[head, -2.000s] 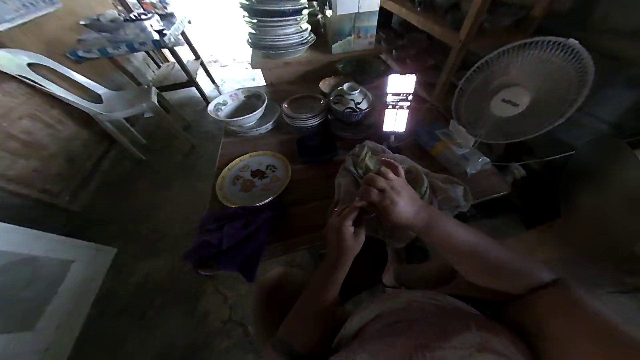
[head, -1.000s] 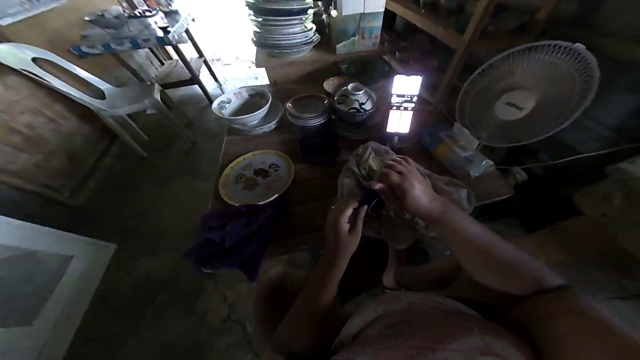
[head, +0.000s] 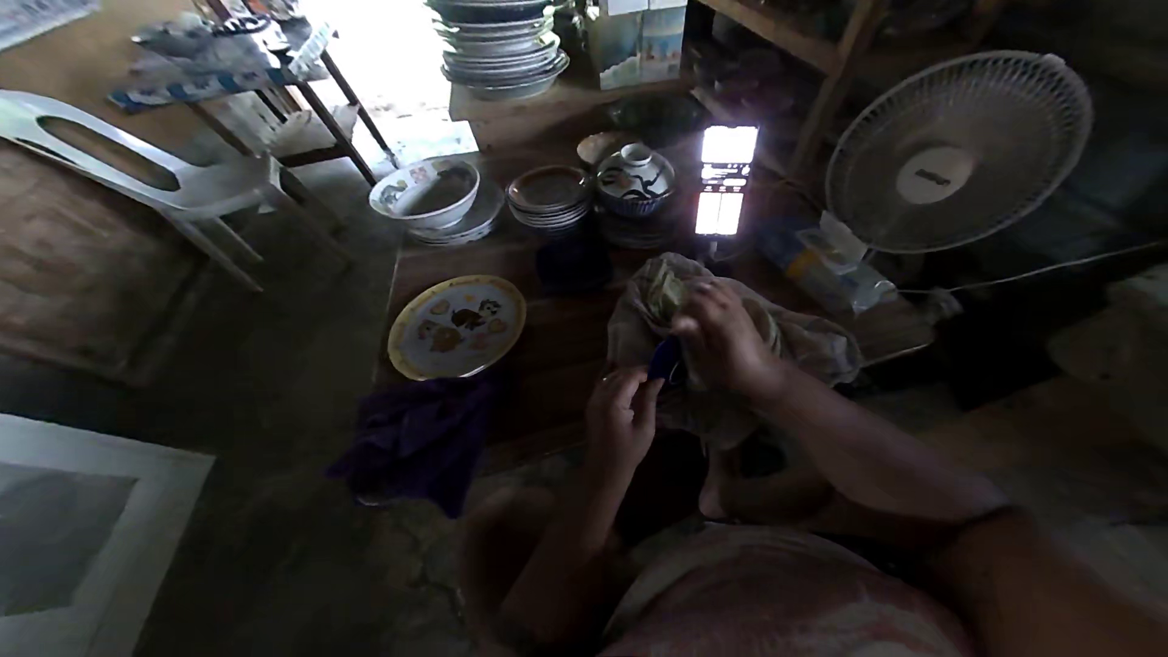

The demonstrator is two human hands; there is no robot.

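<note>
My left hand (head: 625,411) pinches one end of a small dark blue object (head: 665,359), whose kind I cannot tell. My right hand (head: 724,333) is just above and right of it, at the edge of a pale green leafy bundle (head: 665,290); whether its fingers grip anything is unclear. The bundle lies in a crumpled translucent bag (head: 812,345) at the table's near right part. Left of my hands lies a round plate with a yellow rim (head: 519,315) and cartoon pictures. A purple cloth (head: 415,443) hangs over the table edge below it.
A white bowl (head: 424,196), stacked saucers (head: 549,196) and a lidded patterned bowl (head: 636,178) stand behind. A lit phone (head: 726,178) stands upright. An electric fan (head: 958,151) is at right, near a plastic packet (head: 839,269). A tall plate stack (head: 502,50) stands farther back.
The dark blue object shows more clearly between my hands than two seconds ago. My right hand has shifted slightly off the top of the bundle.
</note>
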